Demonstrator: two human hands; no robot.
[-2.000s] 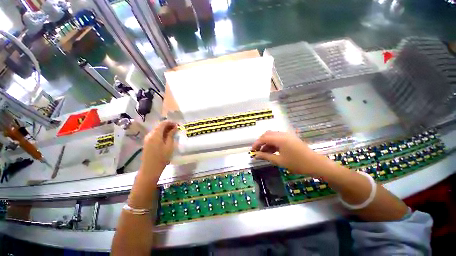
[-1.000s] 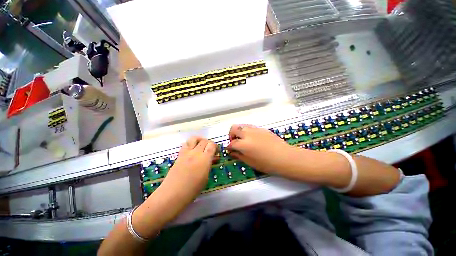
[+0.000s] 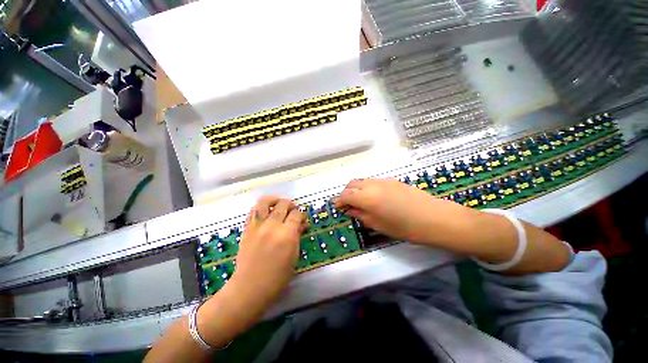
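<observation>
A green circuit board panel (image 3: 330, 244) lies in the conveyor rail in front of me. My left hand (image 3: 276, 230) is over its upper row, fingers bent down at the board; what the fingertips hold is hidden. My right hand (image 3: 369, 205) is just to the right, thumb and fingertips together at the panel's upper right end; I cannot tell if a part is between them. A small yellow part shows on the board between the hands. Striped rows of yellow-and-black components (image 3: 284, 119) lie on white foam (image 3: 284, 159) behind.
More populated panels (image 3: 526, 170) lie in the rail at the right. A clear ribbed tray (image 3: 437, 99) is beside the foam, with stacked trays (image 3: 590, 57) at the far right. A red bin (image 3: 32, 150), a bottle (image 3: 117, 145) and a black tool (image 3: 129, 96) are at the left.
Both hands have come from the foam's front down to the panel. Over the last second they have moved slightly apart along it. The view has tilted down and shifted.
</observation>
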